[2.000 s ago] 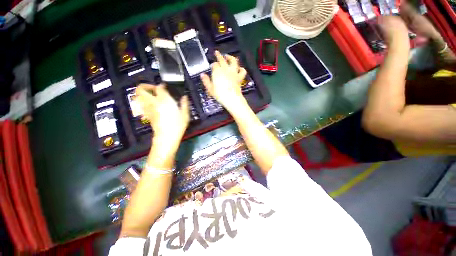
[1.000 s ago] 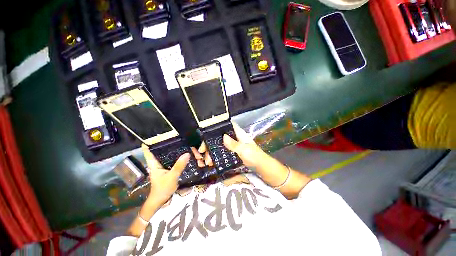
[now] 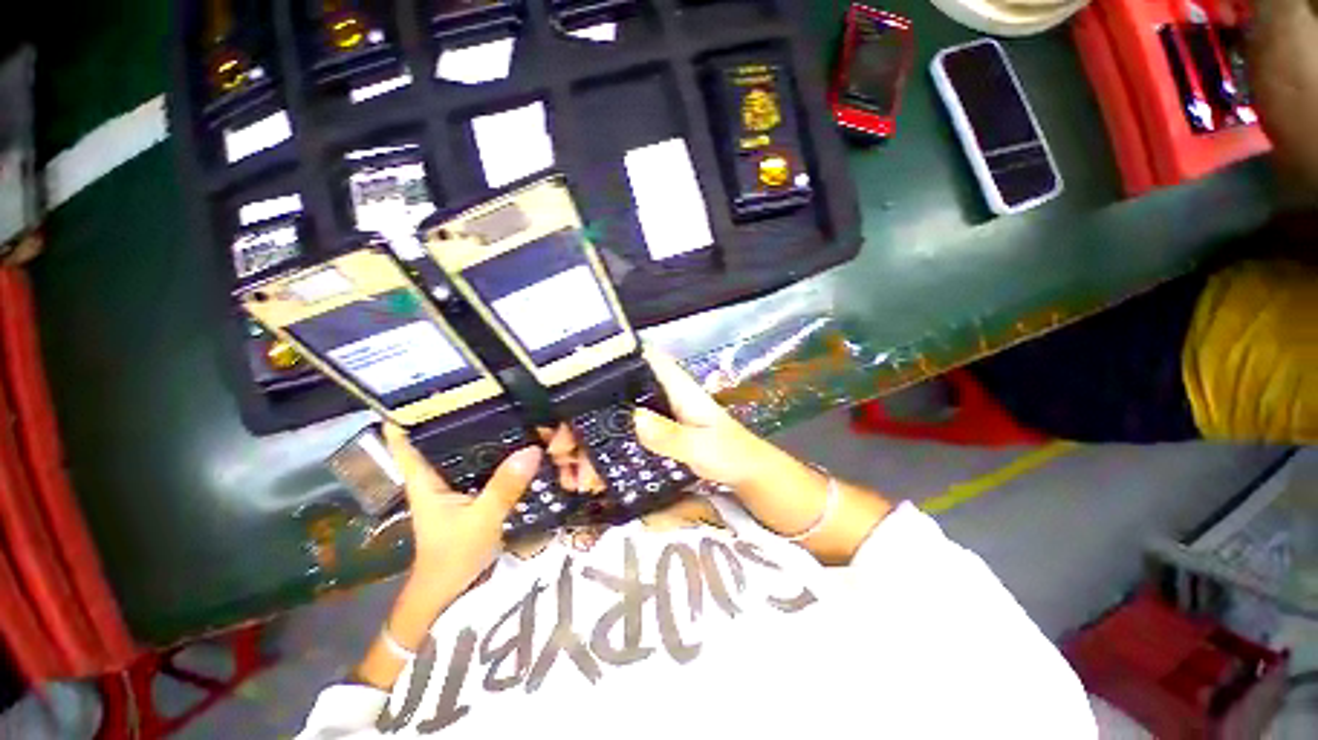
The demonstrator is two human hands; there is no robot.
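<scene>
My left hand (image 3: 460, 528) holds an open flip phone (image 3: 388, 347) by its black keypad half, with the thumb on the keys. My right hand (image 3: 718, 451) holds a second open flip phone (image 3: 542, 297) the same way, thumb near the top keys. Both phones have gold-framed screen halves, and both screens are lit white and blue. The phones are side by side over the front part of the black foam tray (image 3: 723, 275). Fingers of both hands show close together between the keypads. A closed black phone with gold emblem (image 3: 755, 130) lies in the tray's right pocket.
Right of the tray lie a small red phone (image 3: 872, 72) and a pale-rimmed smartphone (image 3: 997, 127). Red trays (image 3: 1142, 101) are at the right, more (image 3: 51, 492) at the left. A grey-brown block (image 3: 367, 470) lies at the table edge. A person's yellow sleeve (image 3: 1260, 347) shows at right.
After both hands worked over the tray, they moved back toward me with two open phones. The dark screens are now lit, and the right-hand phone has tilted left, closer to the other.
</scene>
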